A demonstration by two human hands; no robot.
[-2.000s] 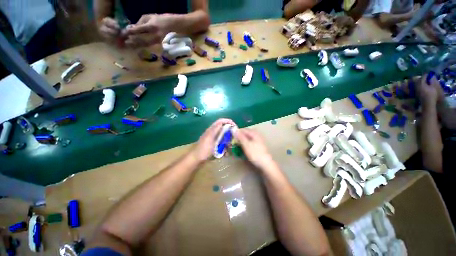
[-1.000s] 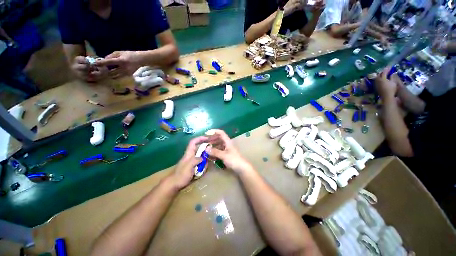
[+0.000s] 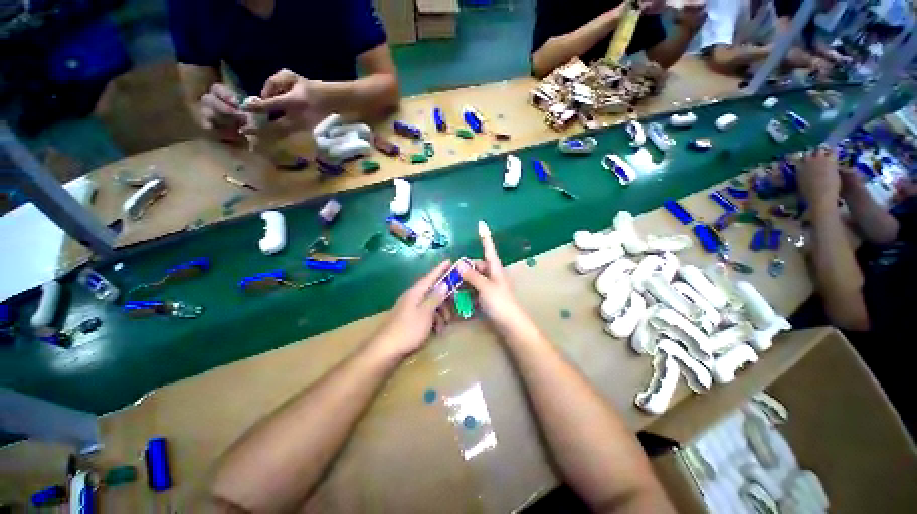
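A part-filled white housing with a blue battery cell [image 3: 452, 282] is held between my two hands at the belt's near edge. A green circuit board [image 3: 464, 303] hangs at its near side, below my right fingers. My left hand [image 3: 410, 319] grips the housing from the left. My right hand [image 3: 493, 291] holds it from the right, with the index finger raised and pointing away over the belt. The fingers hide much of the housing.
A green belt [image 3: 352, 286] carries housings and wired batteries. White housing halves [image 3: 684, 316] are piled at right, beside a brown cardboard box [image 3: 855, 402]. Batteries [image 3: 157, 464] lie at lower left. Clear film [image 3: 471, 422] lies on the bench. People work across the belt and at right.
The housing in my hands has turned, and the green board now hangs clearly in view. My right index finger has lifted. The pieces on the belt have shifted relative to the bench.
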